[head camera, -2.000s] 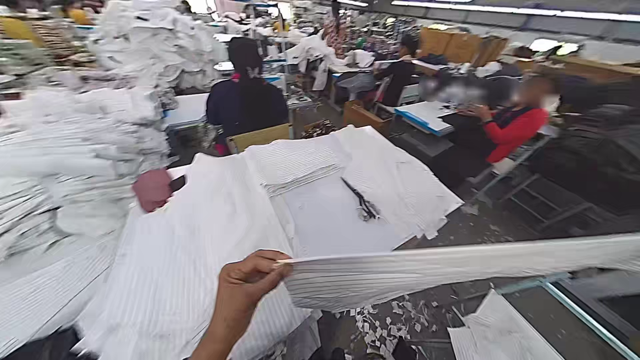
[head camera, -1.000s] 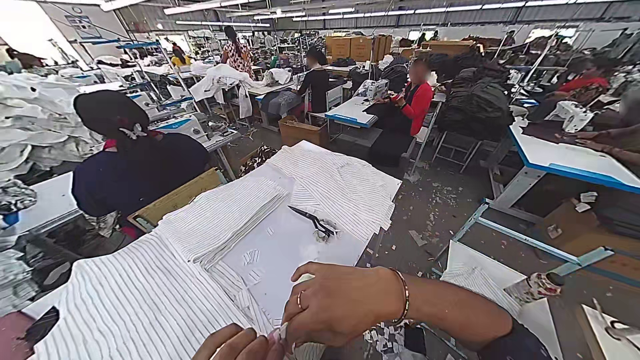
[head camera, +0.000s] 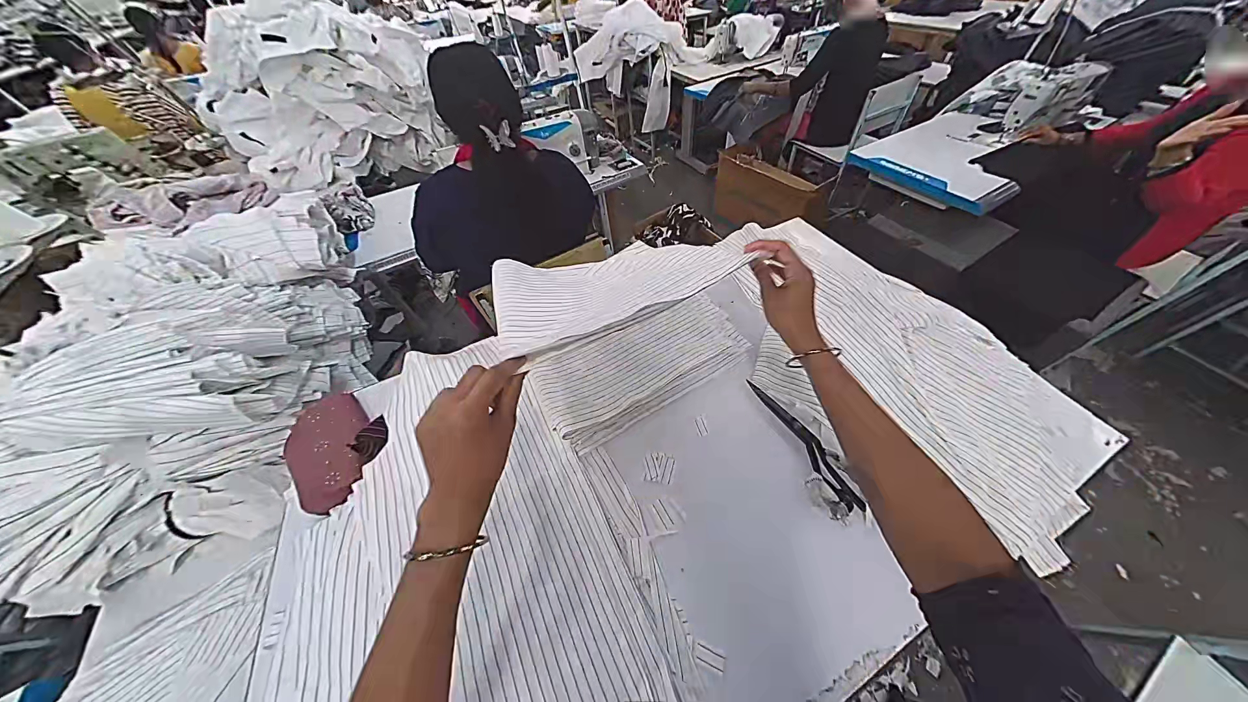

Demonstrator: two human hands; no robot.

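A striped white fabric piece (head camera: 614, 292) is stretched between my two hands, above a folded stack of striped pieces (head camera: 639, 366). My left hand (head camera: 471, 439) pinches its near left corner. My right hand (head camera: 786, 292) pinches the far right end. Dark-handled scissors (head camera: 809, 444) lie on the white tabletop (head camera: 770, 575), below my right hand and left of my forearm. Small striped scraps (head camera: 660, 468) lie between the stack and the scissors. Long striped panels (head camera: 546, 546) spread under my left hand, and more panels (head camera: 936, 380) cover the table's right side.
Tall heaps of striped white cloth (head camera: 185, 370) stand at the left, beside a maroon cloth (head camera: 327, 453). A person in dark clothing (head camera: 502, 210) sits just beyond the table. Farther off are sewing tables (head camera: 926, 156), a cardboard box (head camera: 765, 190) and a person in red (head camera: 1194, 185).
One second ago my hands were close together at the near edge of the table; now they are apart over the stack with the fabric piece stretched between them. The view has shifted.
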